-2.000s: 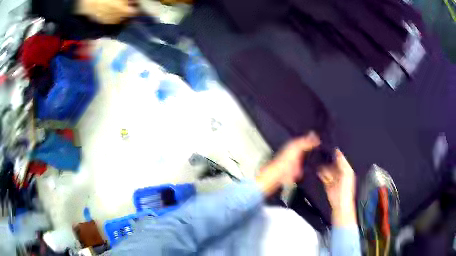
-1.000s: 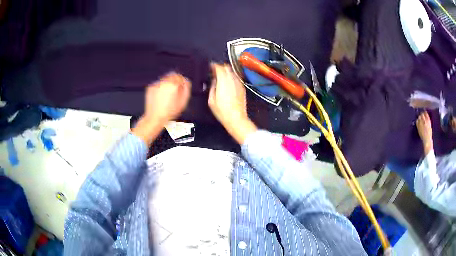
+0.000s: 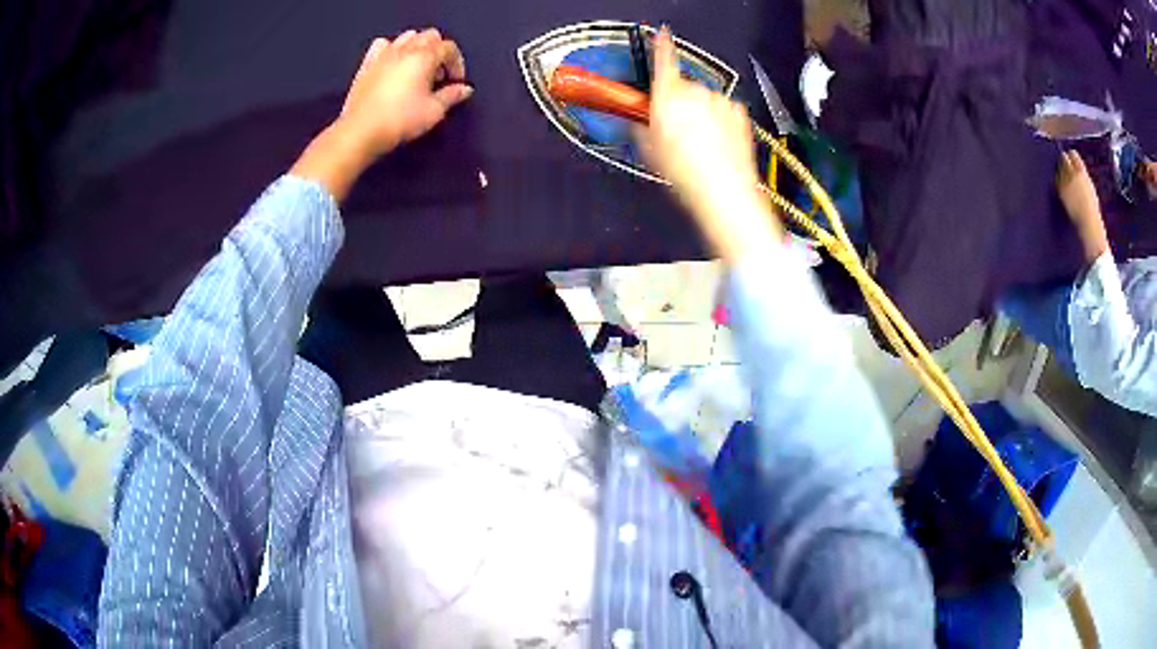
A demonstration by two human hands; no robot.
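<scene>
The steam iron (image 3: 609, 57), with a silvery pointed rim and blue top, rests on the dark table cover (image 3: 558, 228). My right hand (image 3: 698, 133) is on the rear of its orange-red handle (image 3: 590, 91), the index finger stretched forward. My left hand (image 3: 400, 95) is left of the iron over the dark cloth, fingers loosely curled, thumb apart, with nothing seen in it. A dark plum garment piece (image 3: 254, 190) barely stands out from the cover; its edges are unclear. A tiny white speck (image 3: 482, 179) lies between my hands.
Yellow hoses (image 3: 895, 327) run from the iron to the lower right. Shears (image 3: 770, 95) with a yellow handle lie right of the iron. Dark cloth (image 3: 945, 165) hangs over the table's right part. Another person's hand (image 3: 1080, 203) is at the far right. Blue baskets (image 3: 1034, 463) stand below.
My right hand has moved right and forward onto the iron handle. My left hand has moved forward. The view has shifted, so the iron appears higher and the magenta scrap is mostly hidden.
</scene>
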